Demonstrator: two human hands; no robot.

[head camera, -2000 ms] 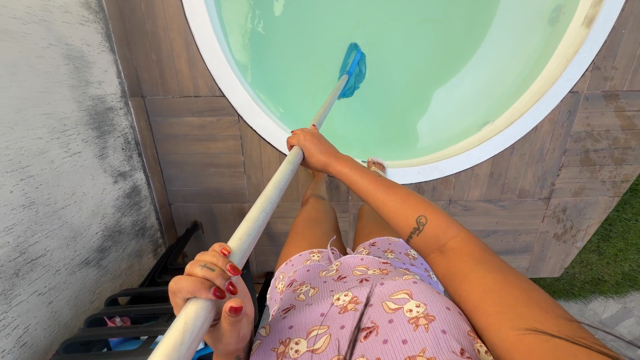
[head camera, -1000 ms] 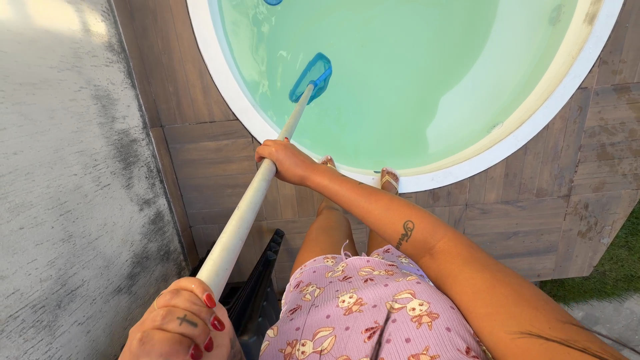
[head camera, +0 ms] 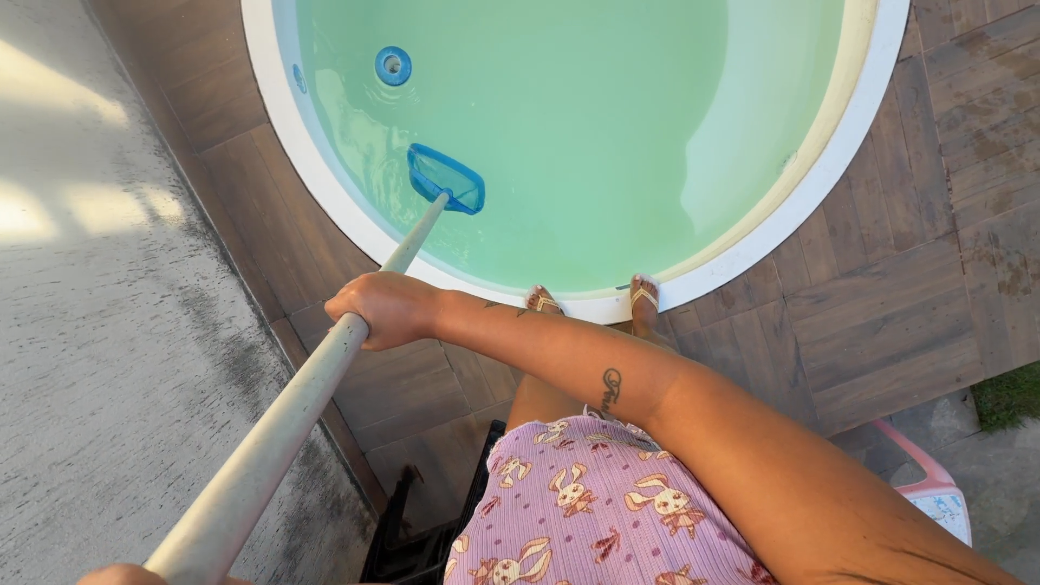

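Observation:
A long pale pole [head camera: 268, 439] runs from the bottom left up to a blue pool skimmer net [head camera: 448, 177], which lies over the greenish water of a round pool [head camera: 552, 146]. My right hand [head camera: 386, 311] grips the pole around its middle, near the pool's white rim [head camera: 731, 276]. Only the top of my left hand [head camera: 126, 575] shows at the bottom left edge, around the lower part of the pole; its fingers are mostly cut off. The net's mesh looks empty.
A blue round float [head camera: 393, 66] sits in the water at upper left. A grey wall [head camera: 122, 325] stands close on the left. Wood-look decking [head camera: 877, 325] surrounds the rim. Black slatted steps or rack [head camera: 422, 528] and a pink-framed item [head camera: 934, 487] are near me.
The skimmer net has moved left across the water, away from where it was two seconds ago. My left hand has gone down toward the frame's bottom edge. The view has shifted, showing the whole float.

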